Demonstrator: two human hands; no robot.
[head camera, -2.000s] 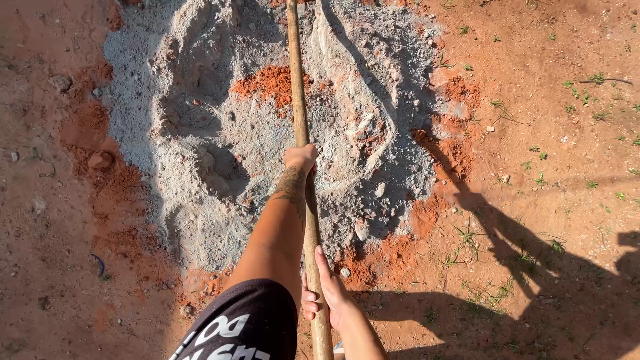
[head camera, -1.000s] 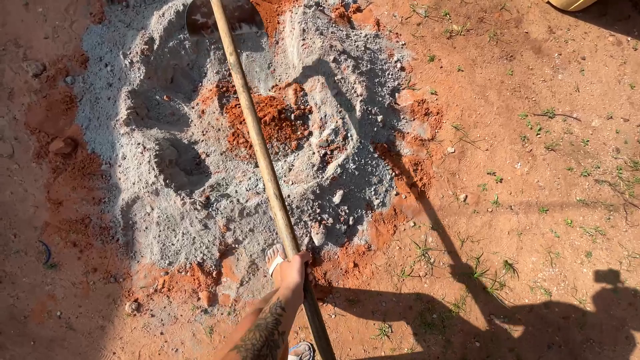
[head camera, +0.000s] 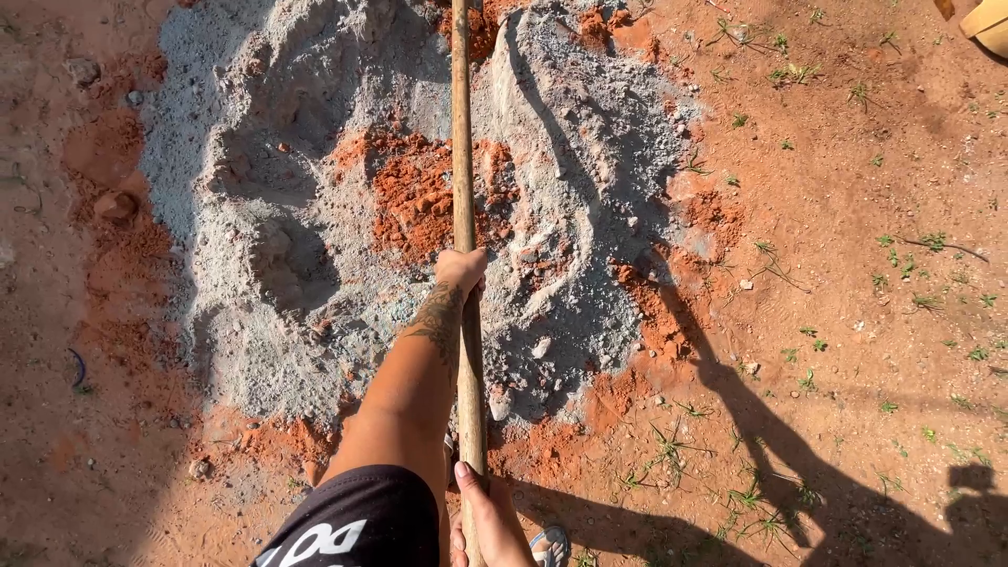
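Observation:
A long wooden tool handle (head camera: 464, 173) runs from the top edge down to the bottom edge; its head is out of view. My left hand (head camera: 461, 270) is closed around the handle near its middle, with the arm stretched forward. Lower down, my right hand (head camera: 490, 516) grips the same handle near the bottom edge, thumb lying along it. Under the handle spreads a heap of grey powdery material (head camera: 268, 354) with ridges and hollows. A patch of crumbly orange soil (head camera: 413, 197) lies on the heap's middle, just beyond my left hand.
Reddish bare ground (head camera: 827, 315) with small weeds surrounds the heap. A sandalled foot (head camera: 550, 545) stands by my right hand. A yellowish object (head camera: 988, 27) is cut off at the top right corner. A dark curved strip (head camera: 77, 368) lies at left. Shadows cross the lower right.
The handle slanted to the upper left a second ago and now stands nearly upright in view. The metal blade seen at the top then is out of view.

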